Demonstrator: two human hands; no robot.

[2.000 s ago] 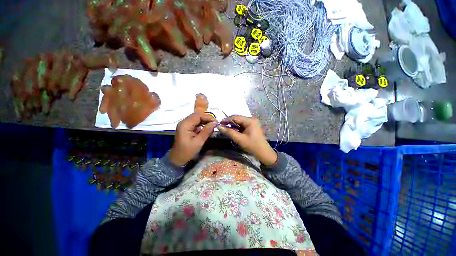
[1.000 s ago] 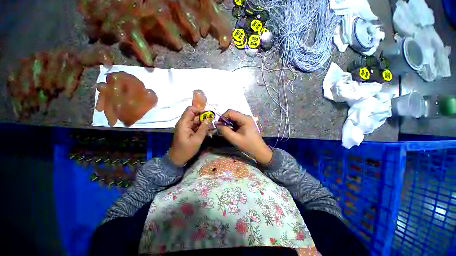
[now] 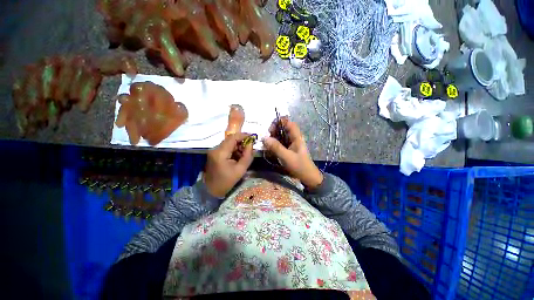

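My left hand point(image 3: 228, 163) grips a small black piece with a yellow tag point(image 3: 249, 140) at the fingertips. An orange-brown soft body point(image 3: 235, 120) stands out just above the left fingers, over the white sheet point(image 3: 205, 96); whether it is held or lies there, I cannot tell. My right hand point(image 3: 293, 153) holds a thin dark pointed tool point(image 3: 280, 126), tip up, a little right of the tagged piece. Thin pale line shows near the right fingers. A small pile of orange-brown bodies point(image 3: 151, 113) lies on the sheet's left part.
A heap of soft bodies point(image 3: 175, 26) and a bunch point(image 3: 55, 91) lie at left. Tagged black pieces point(image 3: 295, 36) and a cord hank point(image 3: 363, 44) are at top centre. White cloths point(image 3: 418, 123), a cup point(image 3: 475, 127) and another tagged cluster are right. Blue crates point(image 3: 457, 217) stand below.
The dark tool in my right hand has swung upright, and the right hand is slightly apart from the left. The yellow tag in my left fingers has turned and shows less of its face.
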